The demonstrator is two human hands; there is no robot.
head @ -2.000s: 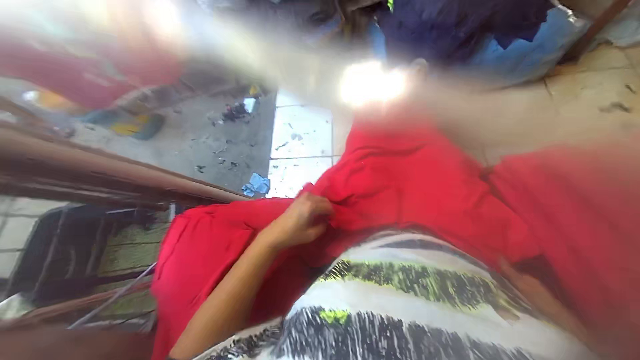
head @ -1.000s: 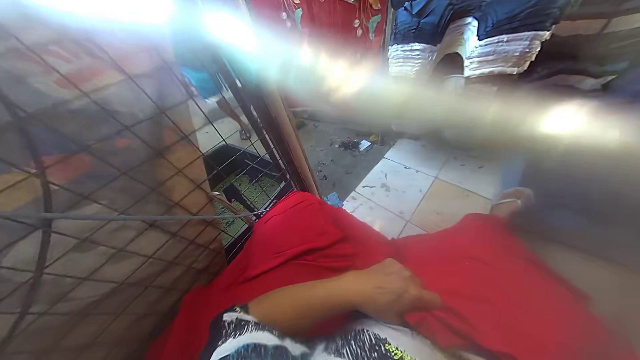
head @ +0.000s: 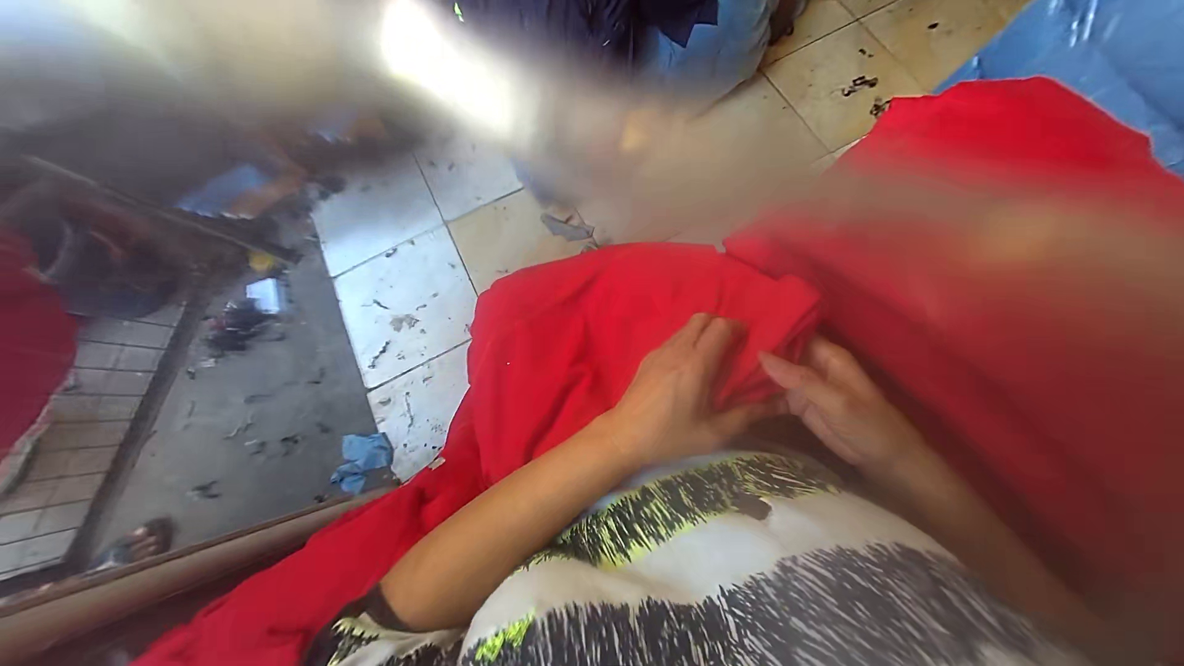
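Note:
A large piece of red cloth (head: 573, 342) lies across my lap and spreads toward the right side of the view. My left hand (head: 680, 393) rests on it near the middle, its fingers bent onto a bunched fold. Close beside it, my right hand (head: 842, 402) has its thumb and fingers at the same fold, where a folded edge of the cloth stands up. The fingertips of both hands nearly meet. Part of the right side is hazy from a blur across the view.
The tiled floor (head: 398, 305) bears dark scraps. A light blue cloth scrap (head: 363, 461) lies near a brown rail (head: 185, 573) at lower left. Blue fabric (head: 1091, 65) is at upper right, and dark blue cloth (head: 601, 28) is piled at the top.
The view has swung away from the wire mesh. My right hand, not seen a second ago, is now beside my left hand at the red cloth.

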